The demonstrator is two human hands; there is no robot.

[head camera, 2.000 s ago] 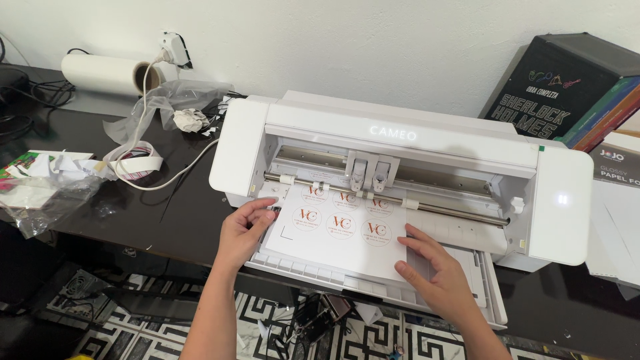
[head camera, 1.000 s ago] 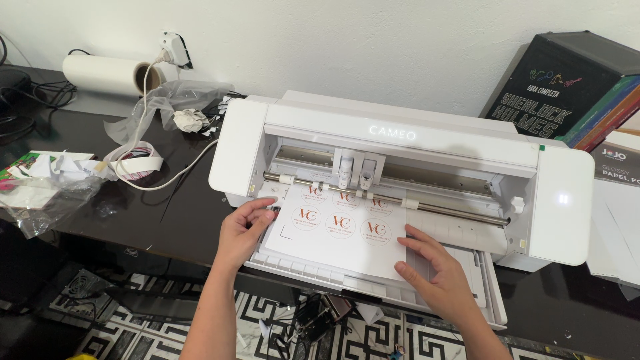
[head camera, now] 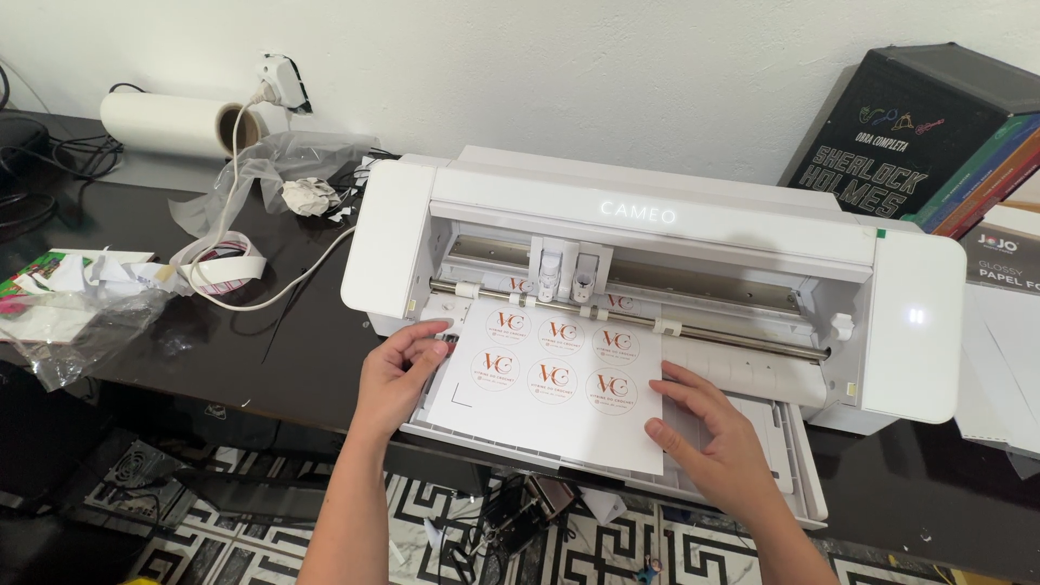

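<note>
A white Cameo cutting machine stands on the dark desk with its front tray out. A white sheet of printed round stickers lies over the tray, its far end under the roller bar. The carriage with two tool holders is above the sheet, left of the middle. My left hand is at the sheet's left edge, thumb and fingers near together; whether it pinches the paper is unclear. My right hand rests at the right edge, fingers apart, fingertips at the paper.
Left of the machine lie a roll of tape, crumpled paper, plastic wrap, a white cable and a large white roll. Boxed books and a paper pack stand at the right.
The carriage has moved left along its rail since two seconds ago. The sheet has shifted slightly, first inward, then back out toward me. Both hands stay at its sides.
</note>
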